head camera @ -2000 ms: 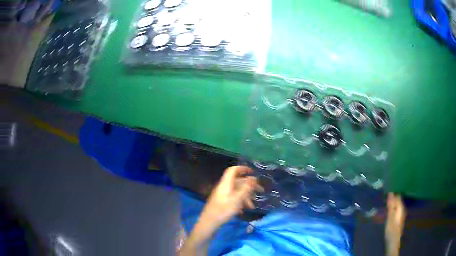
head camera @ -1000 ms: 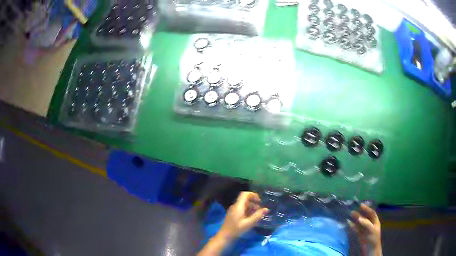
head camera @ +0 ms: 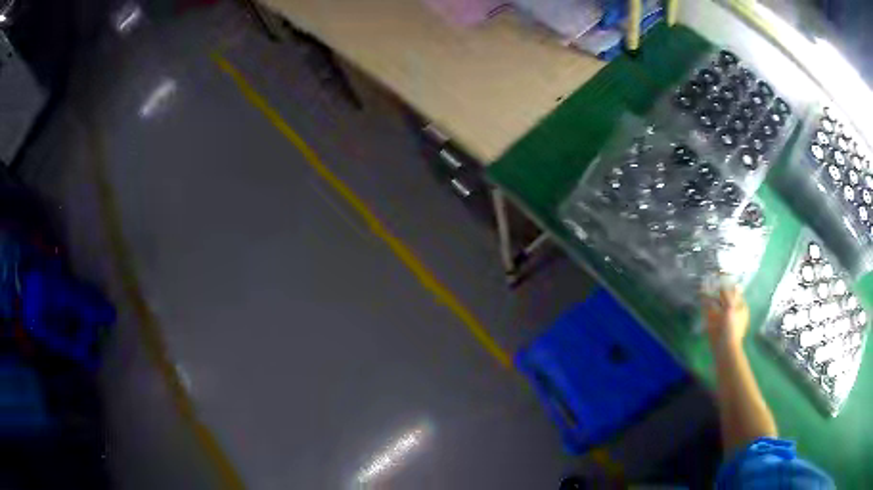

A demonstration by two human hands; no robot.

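My left hand (head camera: 727,314) reaches in from the lower right, its fingertips at the near right edge of a clear blister tray (head camera: 622,230). Glare and blur hide whether the fingers grip it. The tray shows dark round parts and shiny empty-looking pockets. It lies at the left end of the green bench, against or overlapping another clear tray of black discs (head camera: 732,100). A filled tray with pale-centred discs (head camera: 818,321) lies to the right of my hand. My right hand is out of the picture.
Another filled tray (head camera: 842,177) is cut off at the right edge. A beige table (head camera: 459,72) adjoins the green bench top (head camera: 546,158). A blue stool (head camera: 603,368) stands below the bench edge. The grey floor has a yellow line (head camera: 383,239).
The view has swung left, so the trays at the bench's left end now sit at the right. My left hand has moved from the nearly empty tray to this one. My right hand has left view.
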